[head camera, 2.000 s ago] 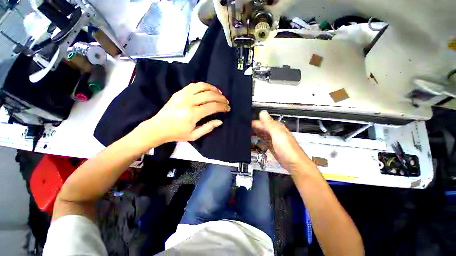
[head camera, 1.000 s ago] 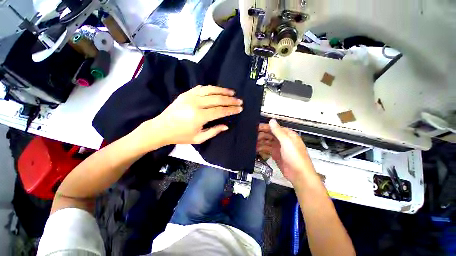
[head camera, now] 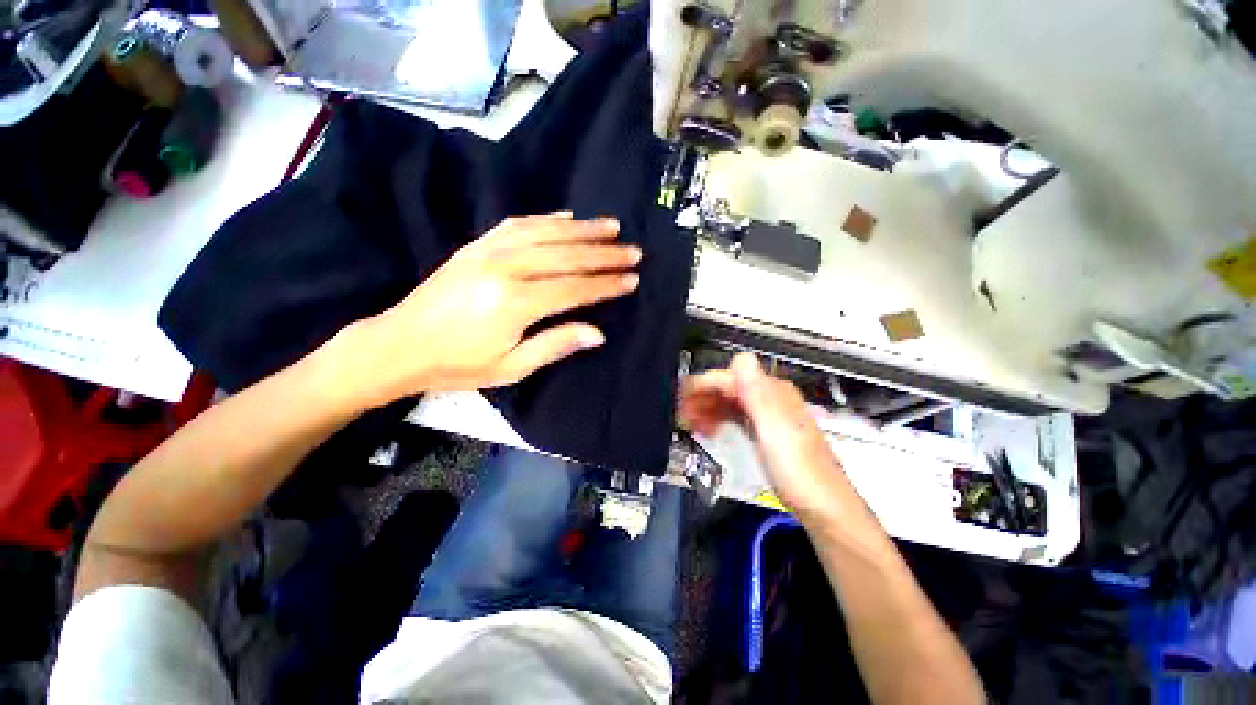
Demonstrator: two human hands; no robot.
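A black garment lies across the white table, its straight double-layer waistband running under the presser foot of the cream machine head. My left hand lies flat on the garment, fingers slightly apart, left of the waistband. My right hand is at the waistband's right edge near the table front, fingers bent. Its fingertips are blurred at the edge, so a grip cannot be made out. Metal parts show below the waistband's front end.
A grey rectangular block sits right of the foot. Thread cones stand upper left. A black tray with small tools is on the table's right. A red stool is at left, a blue-rimmed crate below right.
The camera view has shifted. My left hand stays flat on the garment in nearly the same place. My right hand has moved slightly toward the front along the waistband's edge.
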